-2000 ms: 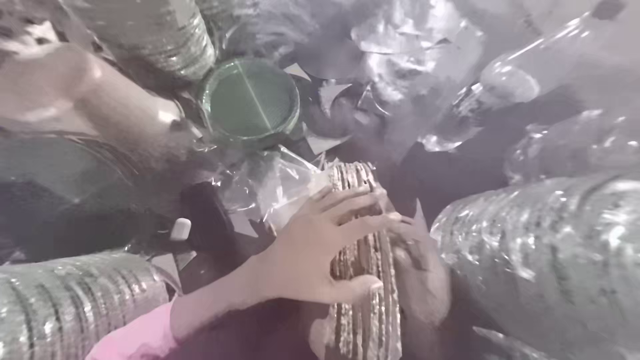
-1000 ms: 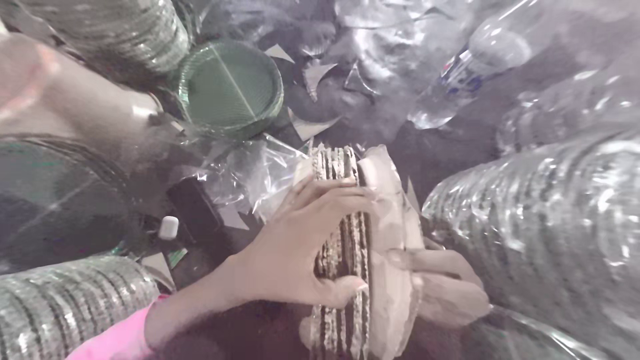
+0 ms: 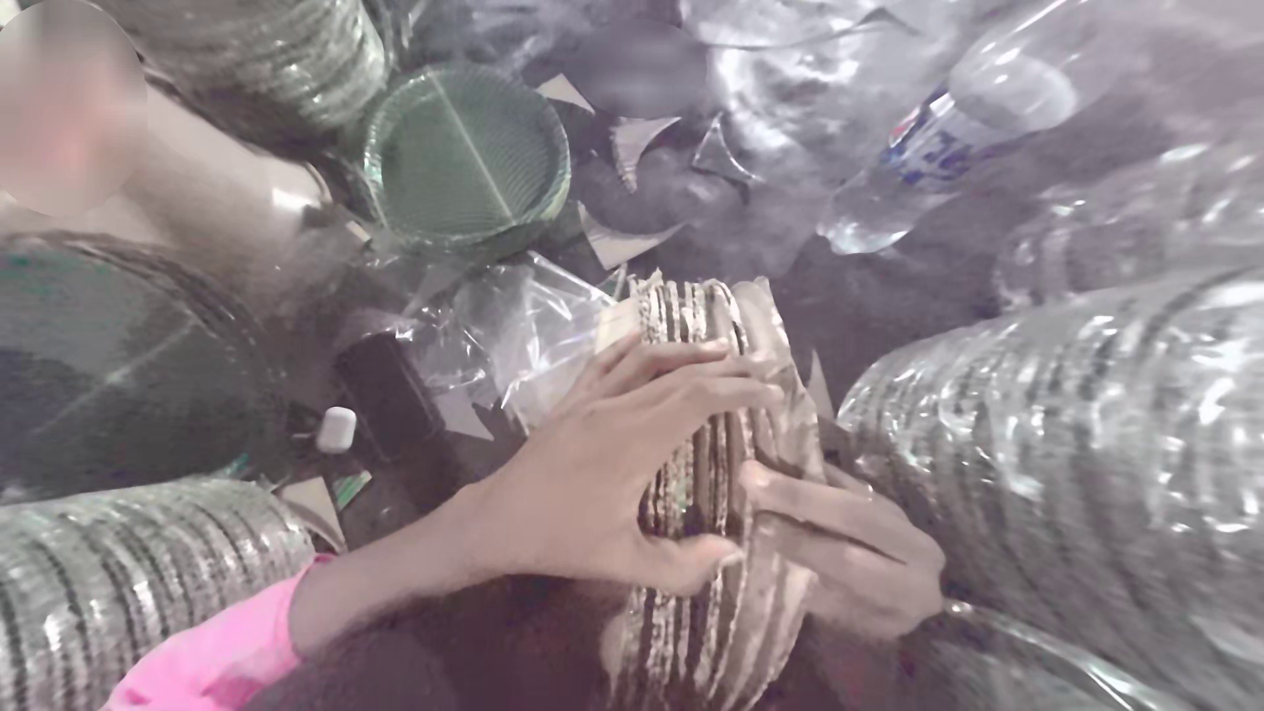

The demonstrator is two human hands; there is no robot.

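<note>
A stack of round, thin plates or discs with rough edges (image 3: 691,632) stands on edge at the lower centre, its rims facing up. My left hand (image 3: 602,464), with a pink sleeve, spans the stack from the left, thumb and fingers over the rims. My right hand (image 3: 849,553) holds the right side, its fingers against the pale outermost disc (image 3: 785,395). The undersides of both hands' grips are partly hidden. Clear plastic film (image 3: 543,316) lies just beyond my left hand.
Film-wrapped stacks of round plates lie at right (image 3: 1086,444), lower left (image 3: 148,583) and upper left (image 3: 267,59). A round green plate stack (image 3: 469,158), paper scraps (image 3: 622,242), a plastic bottle (image 3: 928,148), a dark phone-like object (image 3: 388,395) and a small white case (image 3: 337,430) lie around. Another person's limb (image 3: 217,168) reaches in.
Two seconds ago my right hand was mostly behind the stack; now its fingers show on the right face. The pale outer disc has come into view on that side. My left hand stays over the rims.
</note>
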